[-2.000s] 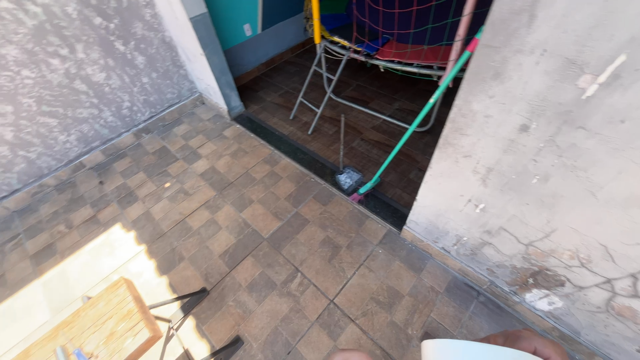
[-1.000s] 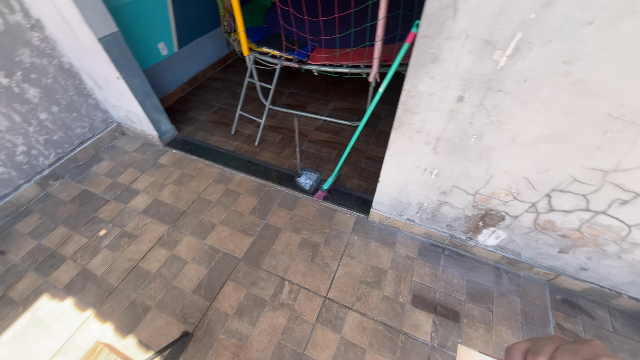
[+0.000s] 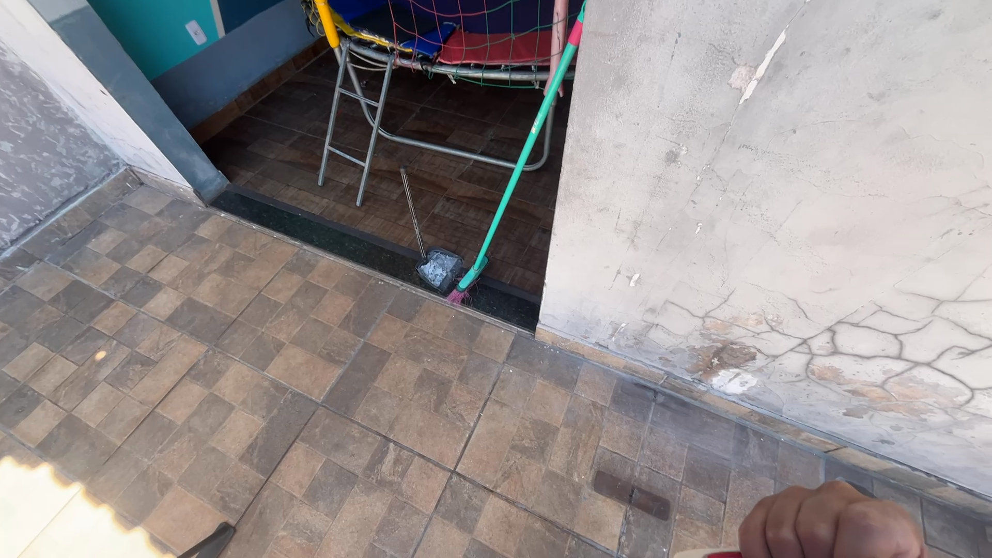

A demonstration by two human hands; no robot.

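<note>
My right hand (image 3: 833, 523) is at the bottom right edge, its fingers curled in a fist around something mostly out of view; a pale and red edge (image 3: 709, 554) shows just beside it. What the held thing is, I cannot tell. My left hand is outside the view. Farther off, a broom with a green handle (image 3: 515, 170) and pink bristles (image 3: 459, 296) leans at the right side of the doorway. Beside its bristles, a long-handled dustpan (image 3: 440, 269) rests on the dark stone threshold.
A trampoline (image 3: 465, 70) with netting and a metal ladder (image 3: 353, 128) stands inside the doorway. A cracked wall (image 3: 759, 232) rises at the right. Brown tiles (image 3: 387, 418) cover the floor, and a dark leg tip (image 3: 209, 541) shows at the bottom left.
The view has shifted to the right. The wooden top seen at the lower left earlier is out of view. More of my right hand shows now, closed in a fist.
</note>
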